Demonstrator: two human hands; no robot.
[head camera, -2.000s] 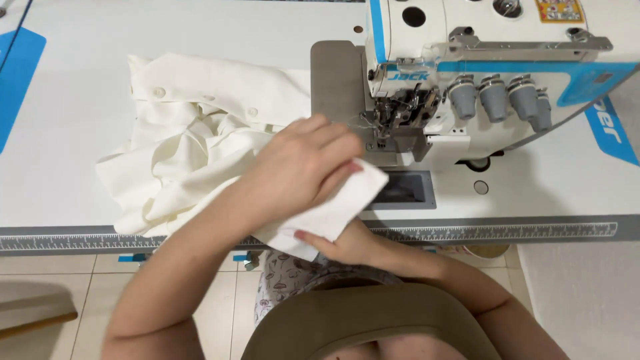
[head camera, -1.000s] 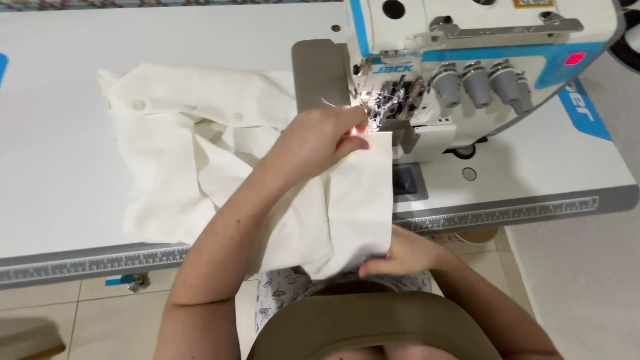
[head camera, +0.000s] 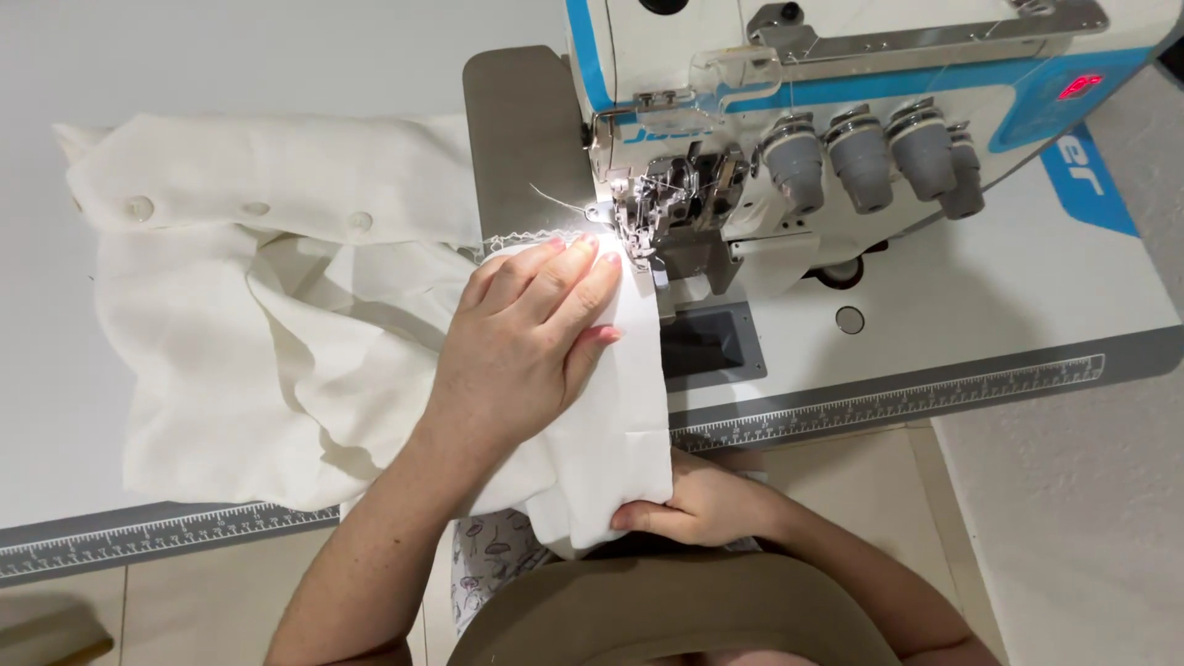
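A cream garment with buttons (head camera: 222, 407) lies bunched on the left of the table, and its straight edge runs up to the presser foot of a Jack overlock sewing machine (head camera: 832, 65). My left hand (head camera: 527, 333) rests flat on the fabric just left of the lit needle area (head camera: 634, 222), fingertips close to the foot. Lower down, my right hand (head camera: 698, 499) grips the fabric's edge at the table's front, thumb on top and fingers hidden beneath. Loose thread (head camera: 532, 239) lies by my left fingertips.
Several grey tension knobs (head camera: 860, 157) stick out from the machine's front. A grey plate (head camera: 518, 139) sits left of the needle area. A dark recessed tray (head camera: 708, 342) is in the tabletop, and a ruler strip (head camera: 888, 398) follows the front edge. A wall stands at the right.
The fabric, folded up in my hands two seconds ago, now reaches the presser foot. My left hand has flattened onto it. The machine's lamp and red display have come on. The view is closer.
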